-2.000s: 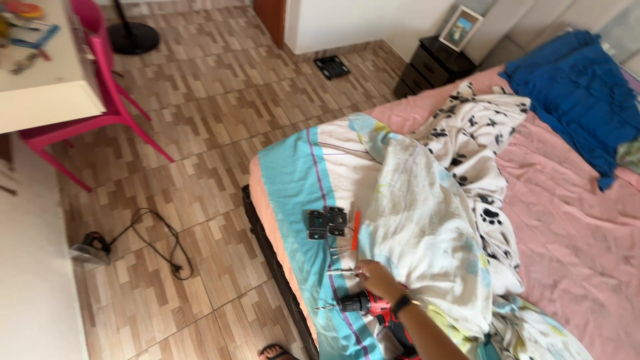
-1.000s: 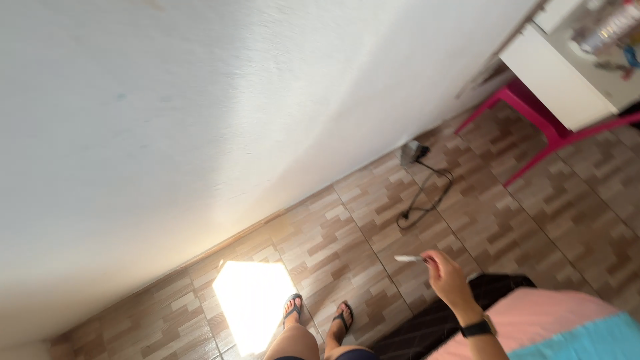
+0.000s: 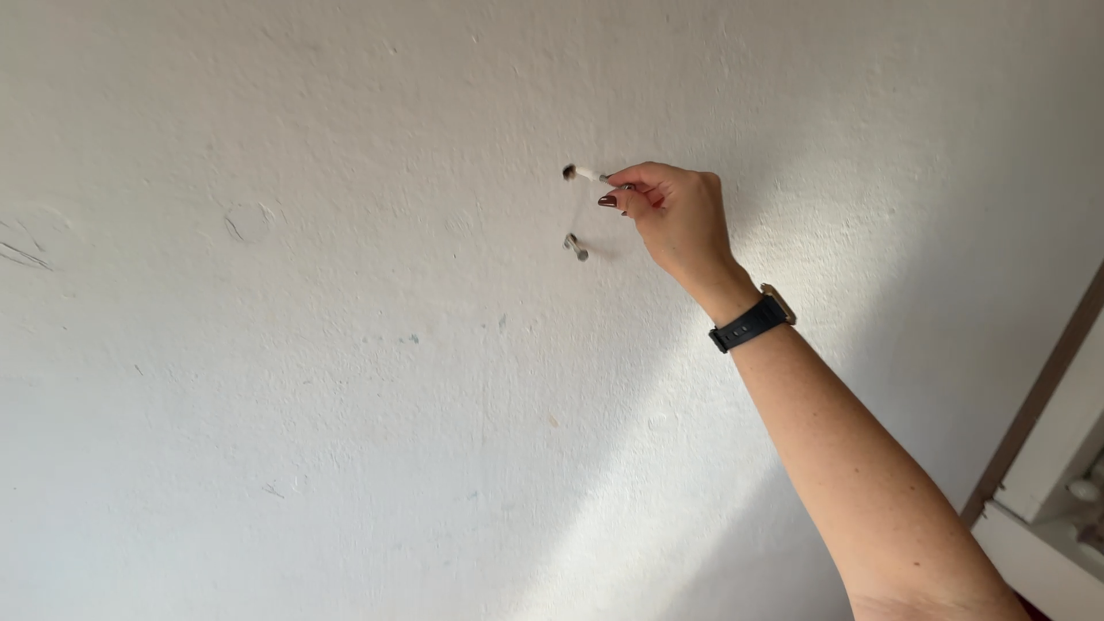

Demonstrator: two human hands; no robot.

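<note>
My right hand (image 3: 677, 211) is raised against a white painted wall (image 3: 345, 414), its back toward me. Thumb and fingertips pinch the outer end of a small screw with a white wall plug (image 3: 589, 173). The plug's tip lies at the edge of a dark drilled hole (image 3: 568, 172); whether it is inside cannot be told. Just below, a metal screw (image 3: 578, 249) sticks out from a second hole, not touched by my hand. A watch with a black band (image 3: 749, 326) is on my right wrist. My left hand is out of view.
At the lower right edge stands a white piece of furniture (image 3: 1039, 552) with small things on it, partly cut off. A brown strip (image 3: 1048, 397) runs slantwise up from it. Sunlight falls across the wall, which bears scratches and small marks.
My right hand was at the tools on the bed, then over the floor holding a small whitish piece. It is now up at the wall holes. The view has swung to the wall.
</note>
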